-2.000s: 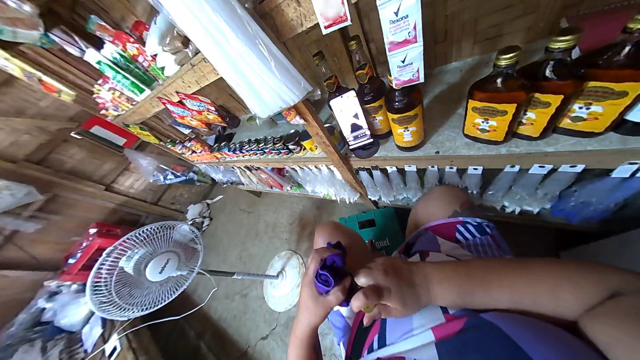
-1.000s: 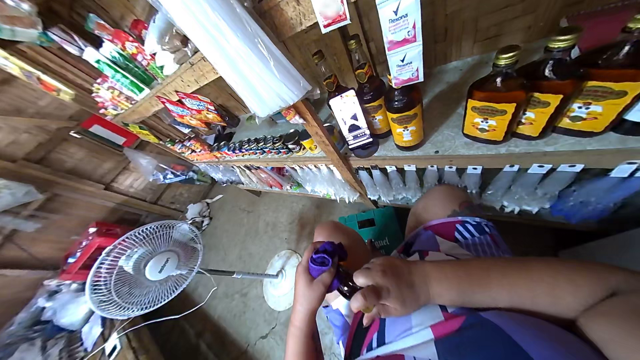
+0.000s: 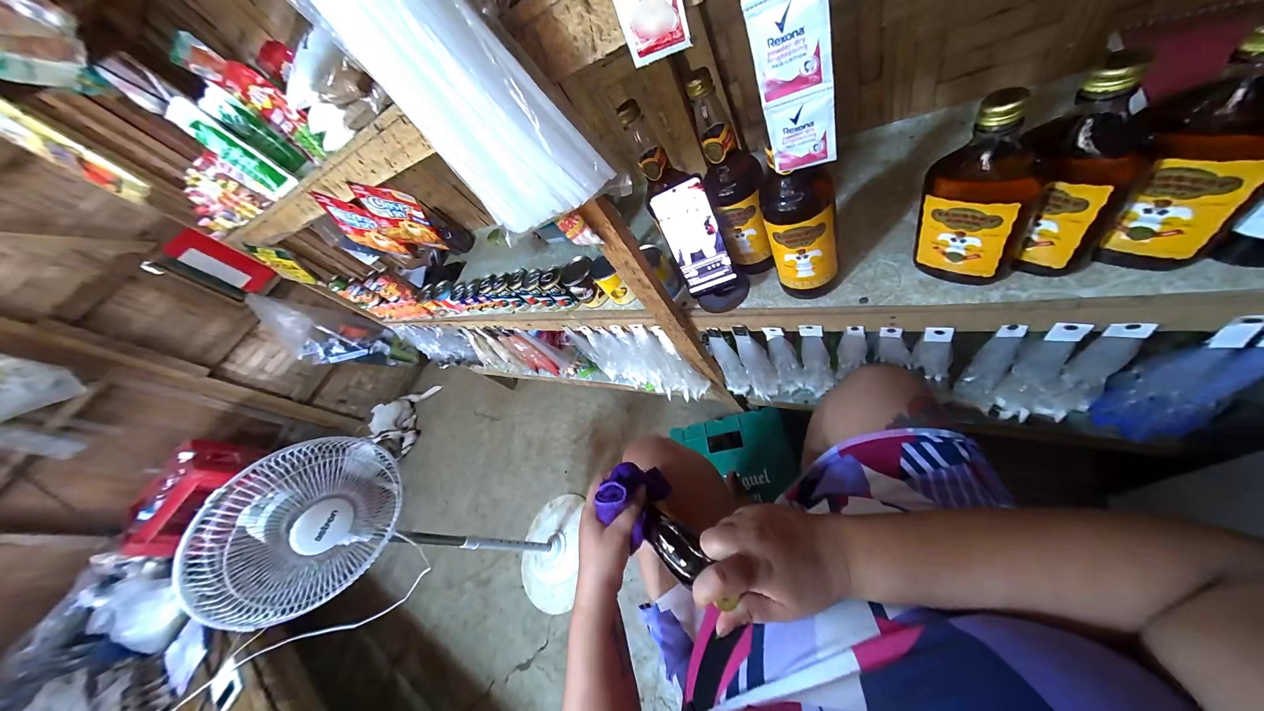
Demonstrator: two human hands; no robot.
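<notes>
My left hand [image 3: 604, 538] holds a bunched purple cloth [image 3: 624, 494], one part of it rolled up. Beside the cloth is a small dark glossy bottle [image 3: 676, 548], tilted across my lap, with its upper end by the cloth. The fingers of my right hand [image 3: 765, 563] are closed around its lower end, where a bit of yellow shows. Whether the cloth wraps the far end of the bottle is hidden by my left hand. A patterned garment [image 3: 889, 632] covers my lap beneath both hands.
A white stand fan [image 3: 296, 533] is at the left, its cord trailing near the floor. A green crate [image 3: 741, 449] stands beyond my knees. The shelf [image 3: 889, 311] ahead carries labelled bottles [image 3: 973, 227] and a lit phone [image 3: 694, 237]; small plastic bags [image 3: 997, 370] hang below.
The dark bottle, mostly hidden by my hands two seconds ago, now shows more between them. My left hand and the purple cloth have shifted a little away from my right hand.
</notes>
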